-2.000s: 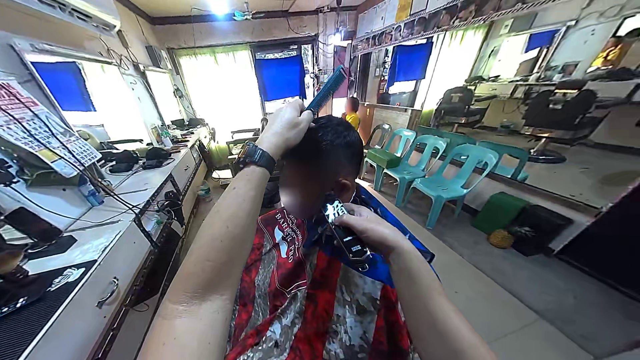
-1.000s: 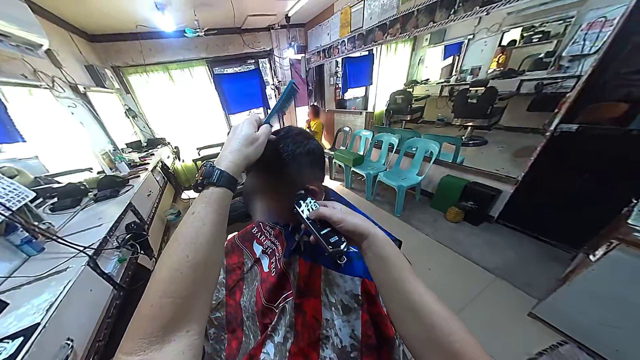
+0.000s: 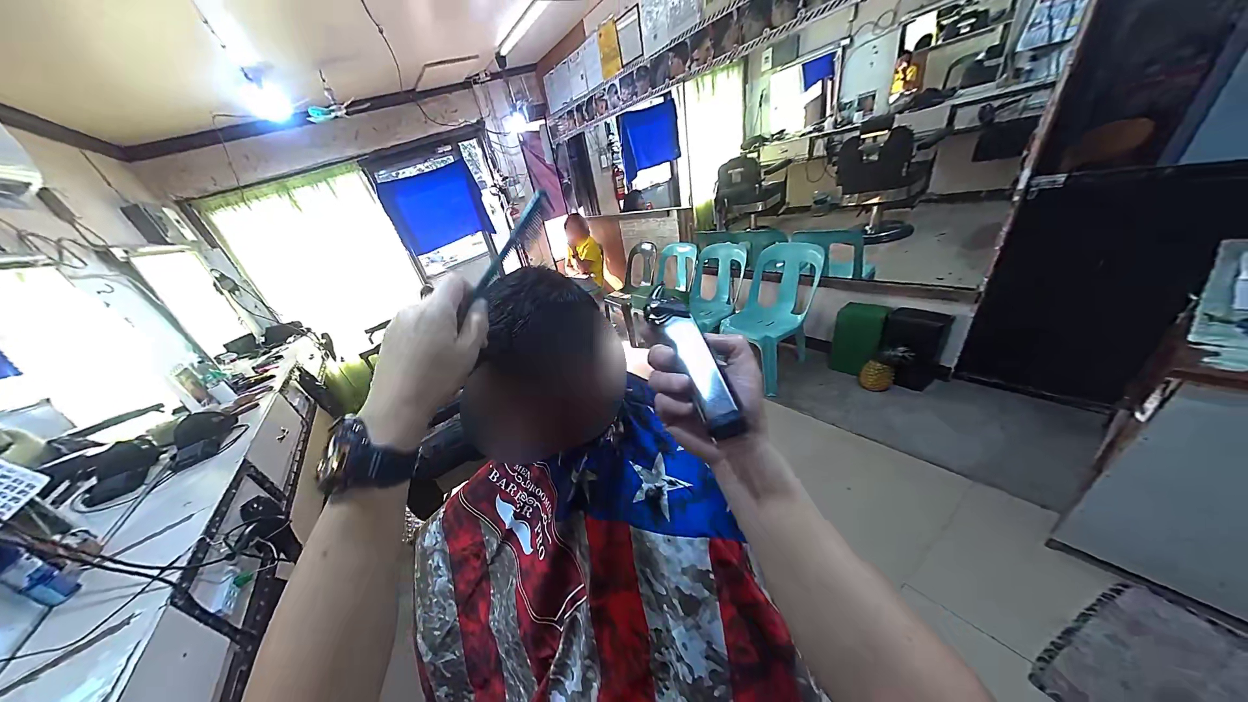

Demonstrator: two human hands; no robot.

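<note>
A person with short dark hair [image 3: 536, 292] sits before me, draped in a barber's cape [image 3: 624, 585] with stars and red and camouflage stripes. My left hand [image 3: 424, 356], with a wristwatch [image 3: 341, 456] on its wrist, is at the left side of the head and grips a teal comb [image 3: 511, 244] that points up. To the right of the head, apart from it, my right hand [image 3: 717, 395] holds a silver hair clipper [image 3: 698, 366], its blade end up.
A counter [image 3: 185, 526] with cables and tools runs along the left. Teal plastic chairs [image 3: 780, 292] line the mirrored wall. Nearby are a green box [image 3: 858, 336] and a pineapple-shaped object [image 3: 877, 372]. Another person [image 3: 585, 255] in yellow sits at the back.
The clipper was against the side of the head near the ear; my right hand has drawn it away to the right and turned it upright. The view has swung right.
</note>
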